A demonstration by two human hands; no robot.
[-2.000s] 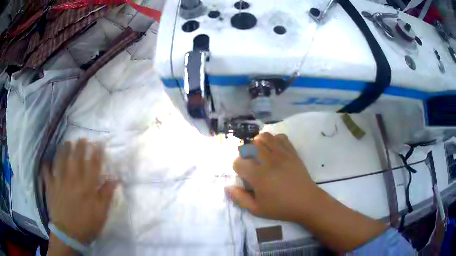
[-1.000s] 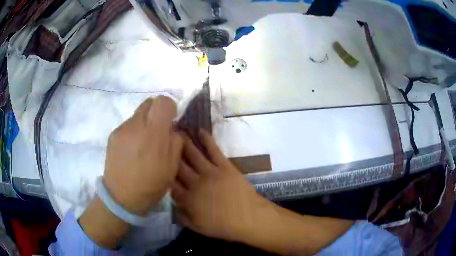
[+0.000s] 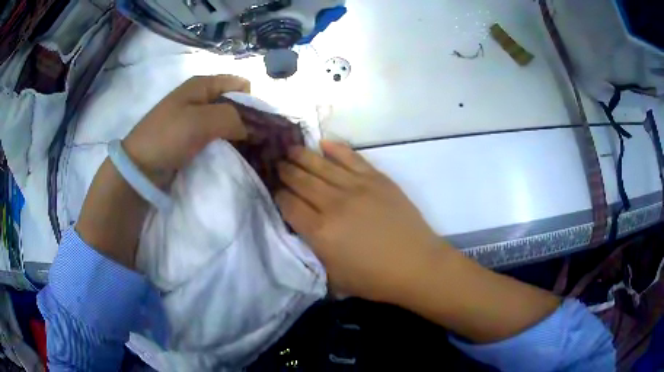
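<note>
My left hand (image 3: 182, 120) is closed on the edge of the white quilted panel (image 3: 218, 240), thumb side near the folded-back brown checked face (image 3: 266, 142). My right hand (image 3: 346, 211) lies over the same brown edge, its fingertips pressed on the fabric; the fingers hide how it is held. The lower part of the panel hangs puffed and creased over the table's front edge. The hands are in front of the sewing head's dark round part with a grey knob (image 3: 281, 64). The needle is not visible.
A holed disc (image 3: 337, 69) sits in the white bed (image 3: 473, 174). An olive scrap (image 3: 512, 45) and brown strip (image 3: 582, 138) lie to the right. A measuring tape (image 3: 539, 243) runs along the front edge. White and brown layers (image 3: 33, 131) lie at left.
My left hand was flat on the panel at left, then joined the right at its edge. Now the edge is lifted and turned, showing brown check, and the panel is gathered towards me. The view has shifted.
</note>
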